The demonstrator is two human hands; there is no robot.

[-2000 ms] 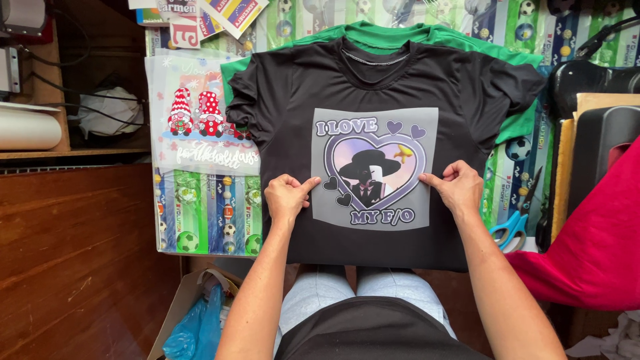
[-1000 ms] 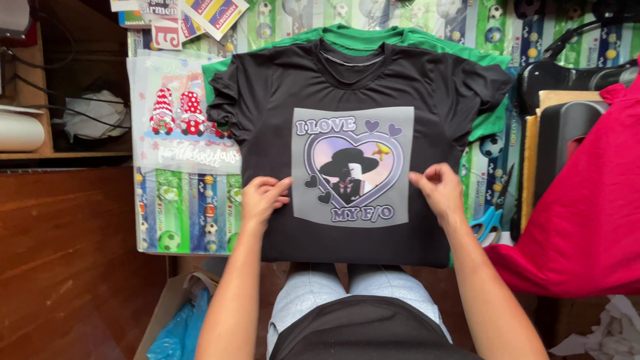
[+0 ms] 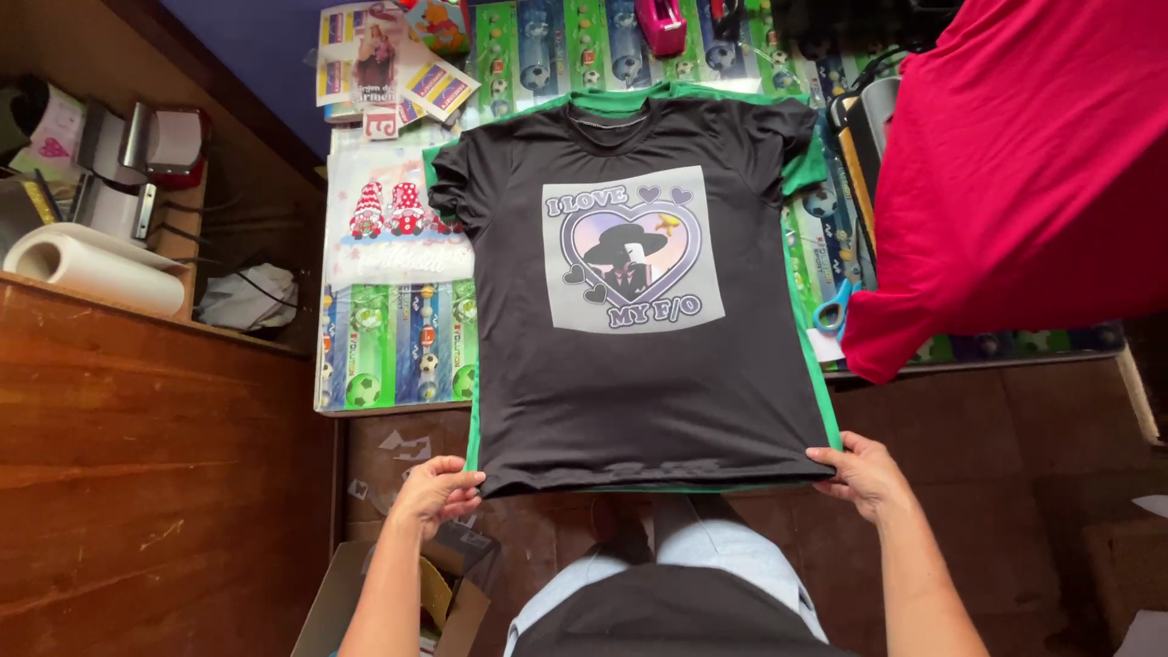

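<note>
A black T-shirt (image 3: 639,392) lies face up over a green T-shirt (image 3: 805,173), whose edges show at the neck, sleeves and sides. On its chest is a grey transfer sheet (image 3: 566,306) with a heart design and lettering, one corner near the right sleeve. My left hand (image 3: 440,493) pinches the bottom left corner of the hem between thumb and fingers. At the bottom right corner, my right hand (image 3: 860,474) grips the hem the same way. The lower part of the shirts hangs past the table's front edge.
A printed gnome sheet (image 3: 397,219) lies left of the shirts on the patterned table (image 3: 365,401). Red fabric (image 3: 1013,182) and blue-handled scissors (image 3: 832,312) are at the right. A pink tape dispenser (image 3: 661,27) stands at the back. A paper roll (image 3: 100,269) sits on the left shelf.
Both hands have left the sides of the transfer sheet and moved down to the hem corners, which they now hold. More of the green shirt shows along the sides.
</note>
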